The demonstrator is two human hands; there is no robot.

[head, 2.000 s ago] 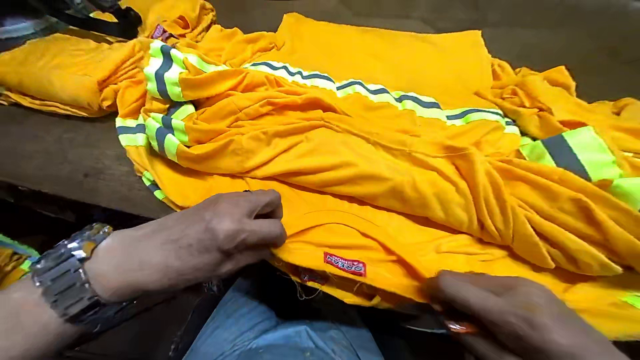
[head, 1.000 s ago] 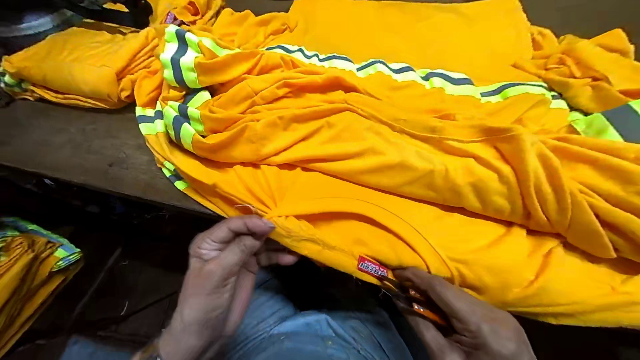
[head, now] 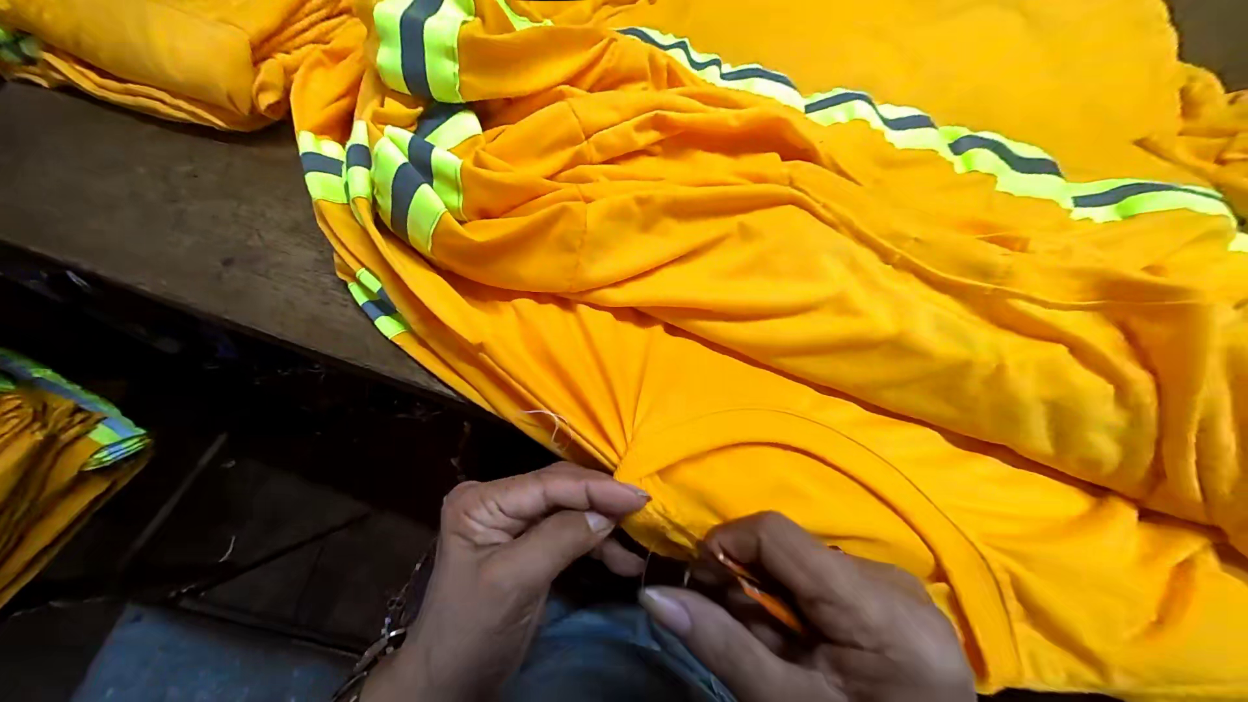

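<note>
A yellow-orange knit shirt [head: 829,468] with lime and grey reflective tape [head: 419,185] lies across the table, its ribbed neckline [head: 809,429] at the near edge. My left hand [head: 526,556] pinches the shirt's edge beside the neckline between thumb and fingertips. Close to its right, my right hand [head: 809,604] has a small orange-handled tool [head: 760,595] in its curled fingers, mostly hidden by them. Fine thread ends [head: 551,421] stick up from the fabric left of the neckline.
More yellow-orange garments lie on the wooden table [head: 195,224] at the upper left and behind. Below the table edge at left is a stack of folded garments [head: 58,458] with reflective tape. My legs in blue denim [head: 604,653] are under the neckline.
My right hand has moved left along the neckline, close to my left hand. The red label seen earlier beside my right hand is no longer visible. The view has moved nearer.
</note>
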